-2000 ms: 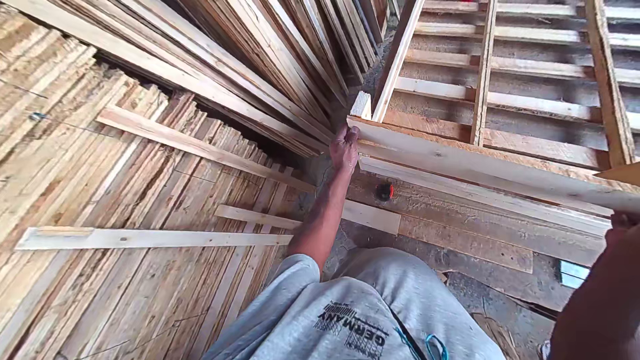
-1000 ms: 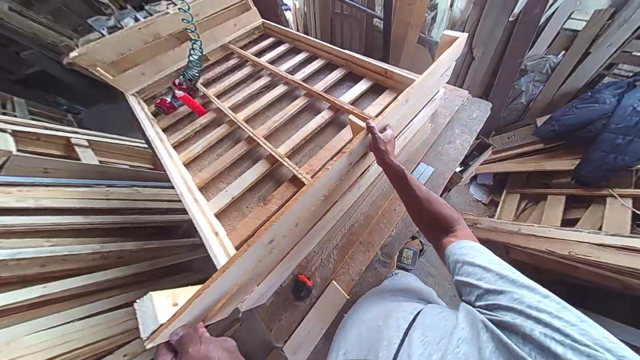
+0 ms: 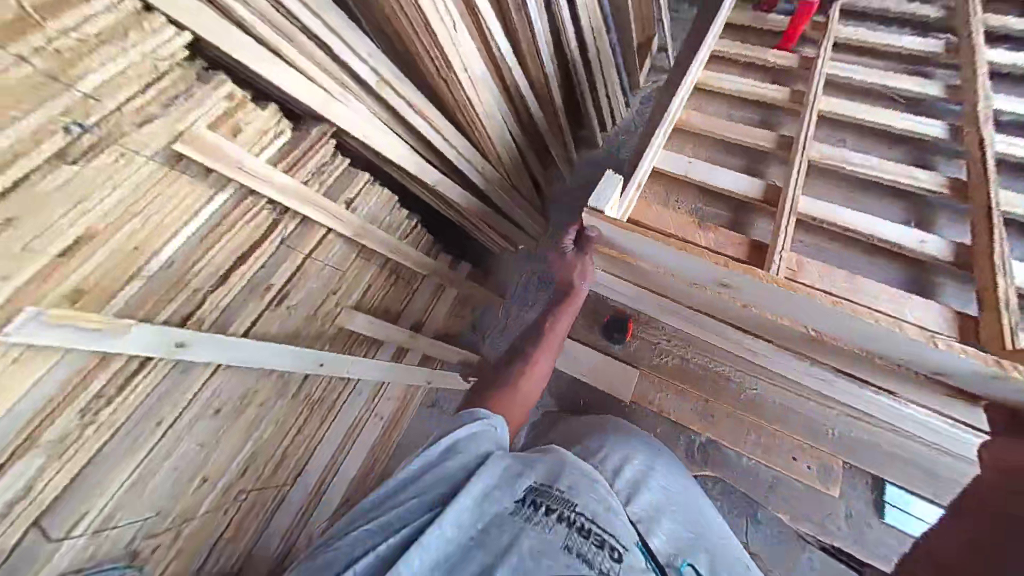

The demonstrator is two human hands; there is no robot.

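Observation:
My left hand (image 3: 574,254) grips the left end of a long pale board (image 3: 744,280) along the near side of a slatted wooden frame (image 3: 792,192). A short wood block (image 3: 606,192) stands at that corner, just above the hand. At the right edge my right hand (image 3: 1006,432) is dark and partly cut off; it is at the board's other end, its fingers mostly hidden. Below the board, on the plank bench (image 3: 736,400), lies a round black and orange object, likely a tape measure (image 3: 618,329). A red tool (image 3: 798,24) is partly seen on the slats.
Stacked planks (image 3: 200,448) fill the left, with a loose pale board (image 3: 240,352) and a narrow strip (image 3: 320,208) across them. More long boards (image 3: 480,96) lean at the top. A light blue-white rectangular piece (image 3: 910,509) lies at the bench's lower right.
The view has swung widely, to the right and back to the left. My left hand was at the board's left end two seconds ago and is there now.

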